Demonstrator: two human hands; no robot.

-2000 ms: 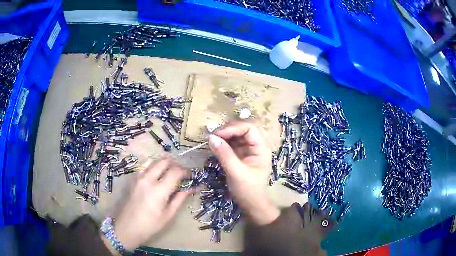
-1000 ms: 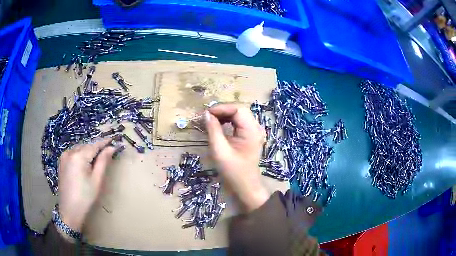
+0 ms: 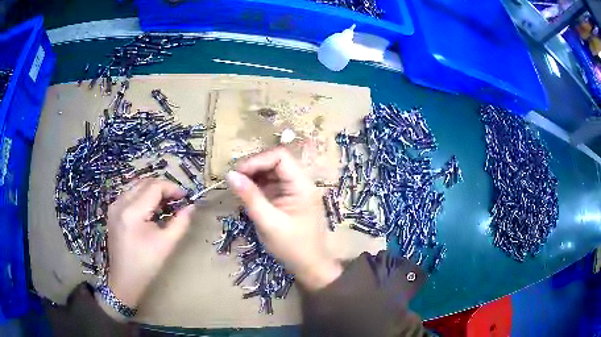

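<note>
My left hand [image 3: 148,227] holds a small dark metal part [image 3: 172,205] between thumb and fingers, just right of the left heap of parts [image 3: 109,164]. My right hand [image 3: 280,214] pinches a thin pale applicator stick [image 3: 209,189]. The stick's tip is at the part; whether it touches cannot be told. The stained square pad [image 3: 230,125] lies behind my right hand, with a whitish dab [image 3: 287,135] on it. The middle heap [image 3: 267,280] is partly hidden by my right hand. The right heap [image 3: 408,178] crosses the cardboard sheet's edge.
The cardboard sheet [image 3: 178,296] lies on the green bench. A white squeeze bottle [image 3: 336,51] and a thin pale rod [image 3: 253,66] lie behind it. Blue bins [image 3: 471,59] stand along the back and left. A dense heap [image 3: 520,181] is far right. A red object [image 3: 484,320] shows below.
My left hand has moved right, away from the left heap, with a part in it. My right hand has moved left and down from the pad, bringing the stick to the part.
</note>
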